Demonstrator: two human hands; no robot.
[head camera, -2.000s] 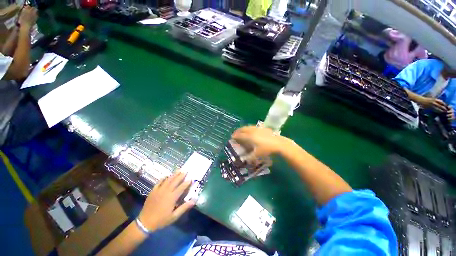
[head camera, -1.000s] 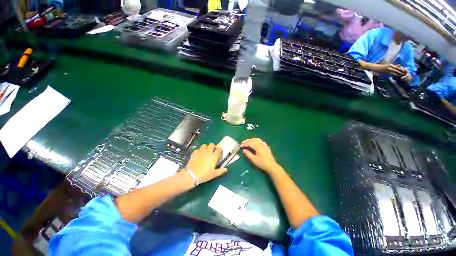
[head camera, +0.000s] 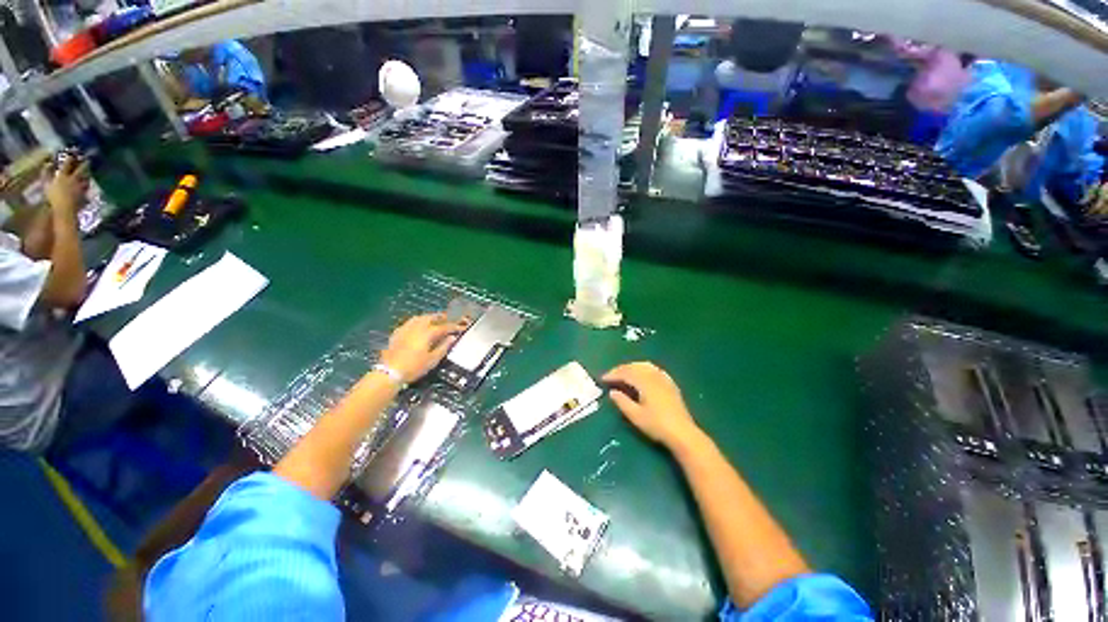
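A clear blister tray (head camera: 318, 379) lies on the green bench. Silver-backed display modules with dark ends lie in it, one at the upper part (head camera: 489, 337) and one lower down (head camera: 416, 445). My left hand (head camera: 422, 345) is over the tray, fingertips at the left side of the upper module; whether it grips is hidden. A small stack of modules (head camera: 543, 407) lies right of the tray, pale on top with a dark end. My right hand (head camera: 646, 399) is just right of that stack, fingers bent and apart, with nothing visible in it. A white sticker sheet (head camera: 560, 522) lies near the bench edge.
A wrapped post (head camera: 597, 267) stands behind the modules. A tall clear tray stack (head camera: 905, 486) is at right. Black component trays (head camera: 851, 164) stand across the bench. White paper (head camera: 188, 318) lies at left. A person's arm (head camera: 63, 237) is at far left.
My left hand has moved from the small stack left and up to the tray. Another module now shows at the tray's upper part. My right hand stays beside the stack. The view has shifted.
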